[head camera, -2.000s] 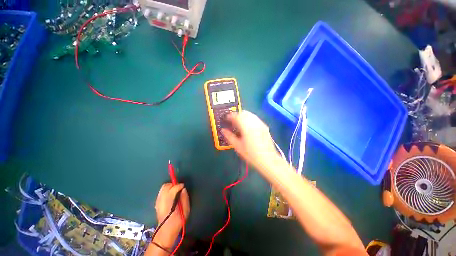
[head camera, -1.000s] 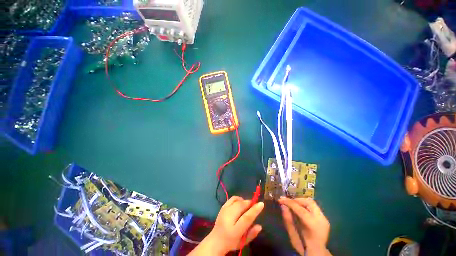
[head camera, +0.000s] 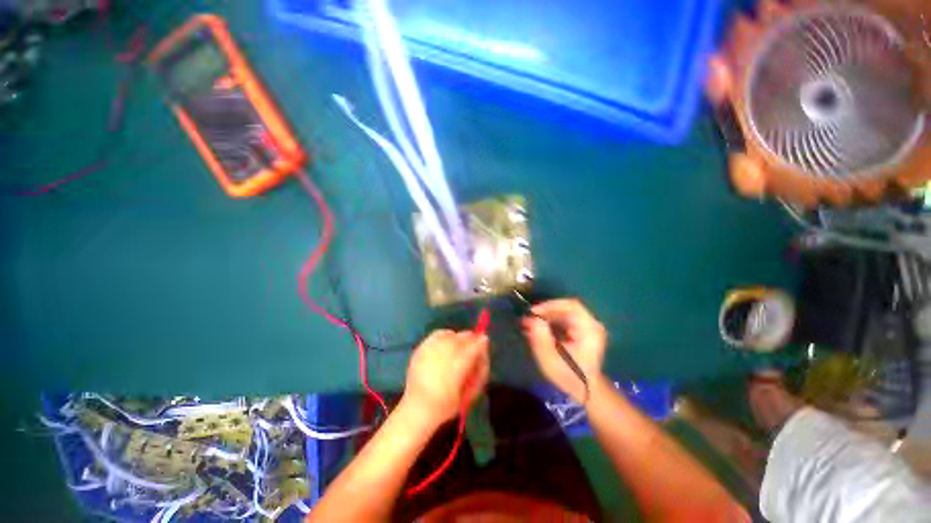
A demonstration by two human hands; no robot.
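Note:
The tan-green circuit board [head camera: 495, 245] lies on the green bench top, with long white lead wires [head camera: 413, 133] running up from it. My left hand [head camera: 444, 370] is shut on the red probe [head camera: 482, 323], its tip at the board's lower edge. My right hand [head camera: 572, 347] is shut on the black probe [head camera: 556, 335], its tip near the board's lower right corner. Blur hides whether the tips touch. The orange-rimmed multimeter [head camera: 230, 107] lies at upper left with the red lead running from it; its display is unreadable.
The blue tray [head camera: 613, 87] is at the top. An orange fan [head camera: 822, 97] stands at upper right, with a tape-like roll [head camera: 756, 319] below it. The bin of wired boards [head camera: 314, 449] is at lower left. A person's pale sleeve [head camera: 837, 465] shows at lower right.
The view has swung right and down, so the meter, board and tray sit further left or higher. My right hand has left the multimeter, and both hands have come to the board's lower edge with probes.

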